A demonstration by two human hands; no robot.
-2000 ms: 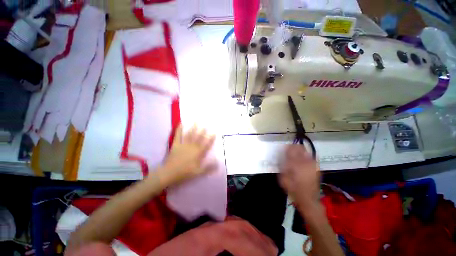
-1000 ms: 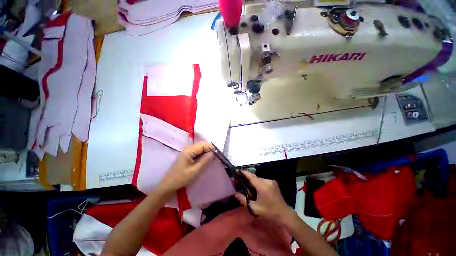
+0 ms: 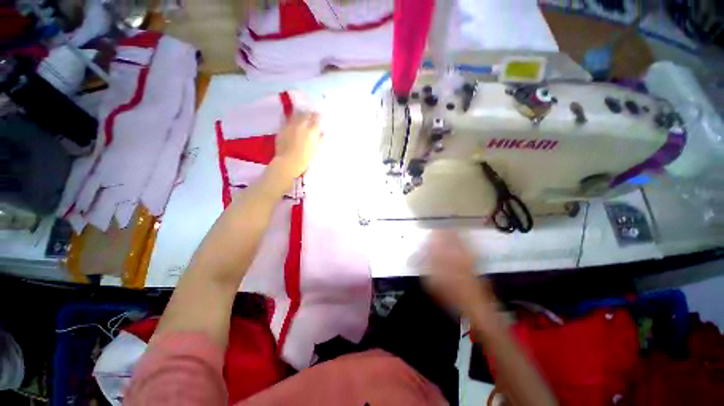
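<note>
A pale pink-white garment panel with red bands (image 3: 333, 262) lies on the white table left of the needle and hangs over the front edge onto my lap. My left hand (image 3: 298, 143) rests on the far end of the panel; whether its fingers grip the cloth is unclear. My right hand (image 3: 448, 258) is blurred over the front of the machine bed, apart from the scissors; its fingers cannot be made out. Black scissors (image 3: 506, 204) lie on the machine bed below the head of the white HIKARI sewing machine (image 3: 468, 143).
Stacked pale pieces with red lines lie at the left (image 3: 143, 131) and at the back (image 3: 317, 47). A pink thread cone (image 3: 412, 47) shows over the machine's left end. Red cloth (image 3: 571, 353) lies at lower right by a blue crate (image 3: 663, 305). A blue crate (image 3: 71, 337) stands at lower left.
The scissors have gone from my right hand to the machine bed. My left hand has moved from the panel's near part to its far end. The panel reaches farther back and lies flatter.
</note>
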